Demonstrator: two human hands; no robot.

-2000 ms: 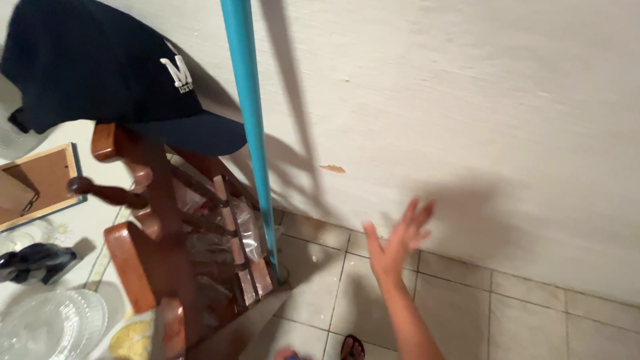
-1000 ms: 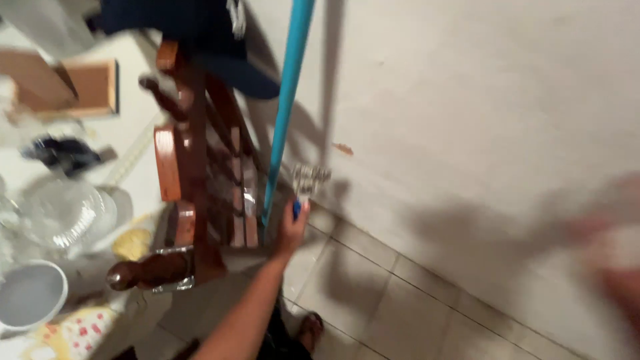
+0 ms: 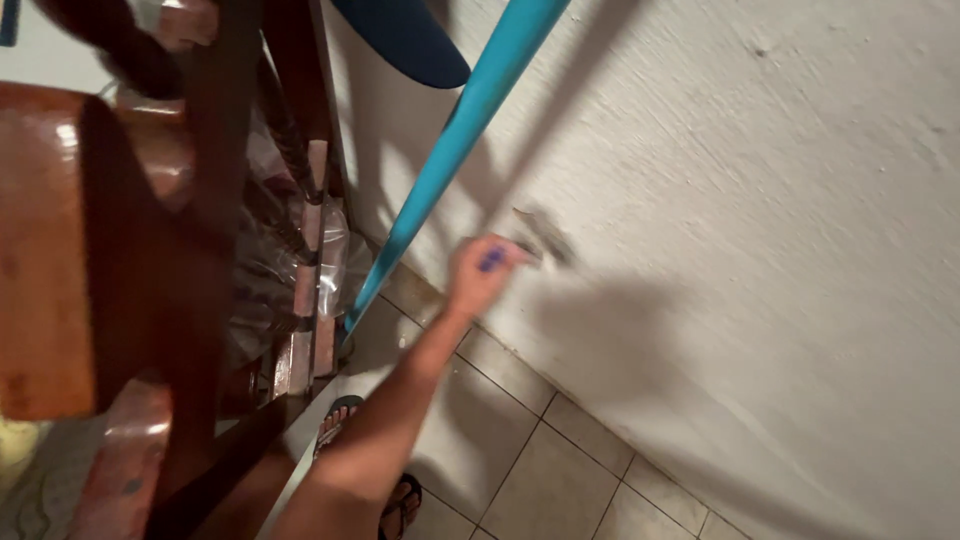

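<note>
My left hand (image 3: 484, 274) is closed around a small hand tool (image 3: 551, 236) with blue showing at the grip. The tool's grey head is blurred at the white wall (image 3: 750, 225), beside a small chipped patch (image 3: 523, 216); whether it touches the wall I cannot tell. To the left of the hand, a turquoise pole (image 3: 450, 150) slants down past it. My right hand is out of view.
A dark wooden chair (image 3: 45, 255) fills the left side, with a clear plastic bag (image 3: 334, 255) among its slats. A dark blue cap brim (image 3: 420, 45) hangs above. Sandalled feet (image 3: 401, 506) stand on the tiled floor (image 3: 562, 480).
The left hand, holding the tool near the pole one second ago, is now at the chipped patch. The right hand, blurred at the right then, has left view. The view is closer to the wall.
</note>
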